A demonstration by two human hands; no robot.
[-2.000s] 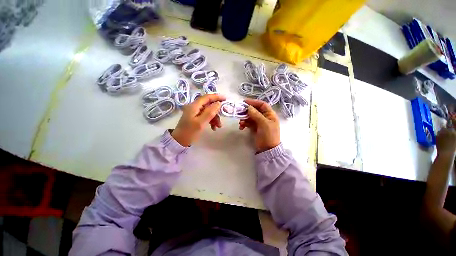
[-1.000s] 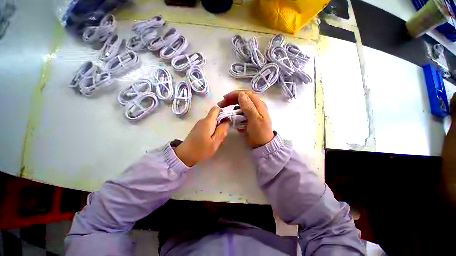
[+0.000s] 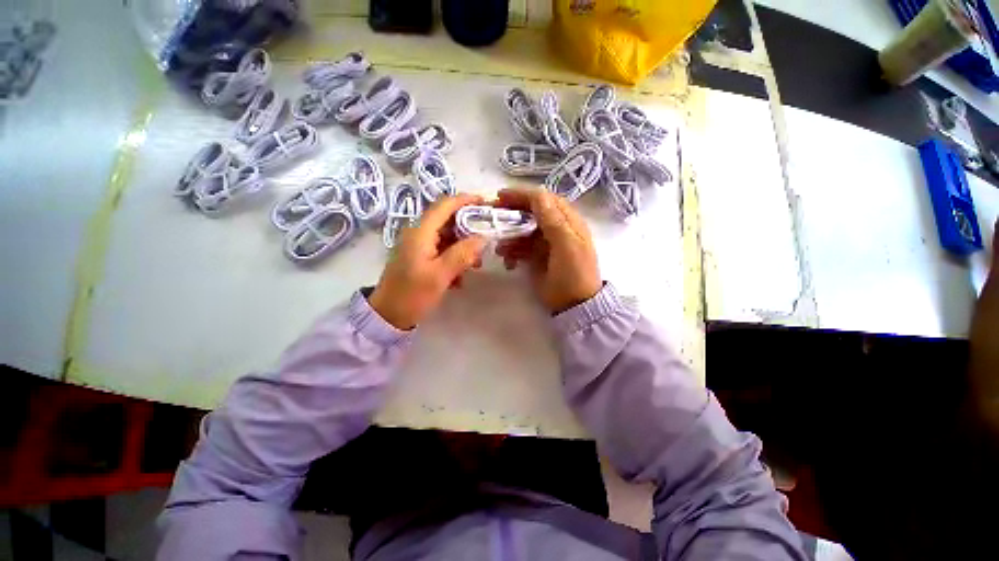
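A coiled white cable is held flat between my two hands over the middle of the bench. My left hand grips its left end with thumb and fingers. My right hand holds its right end, with the fingers curled behind it. A narrow band shows around the coil's middle. A loose pile of similar coils lies to the left and ahead of my hands. Another pile lies ahead to the right. The cable's plug ends cannot be made out.
A clear bag with dark blue contents is behind the left pile. A yellow bag, a dark flask and a black rectangle stand at the back. A blue tray and pale cup are at right, near another person's arm.
The coil has turned from tilted and partly covered to a flat oval facing me, raised slightly. Both hands have shifted a little and still hold it. The view has also moved.
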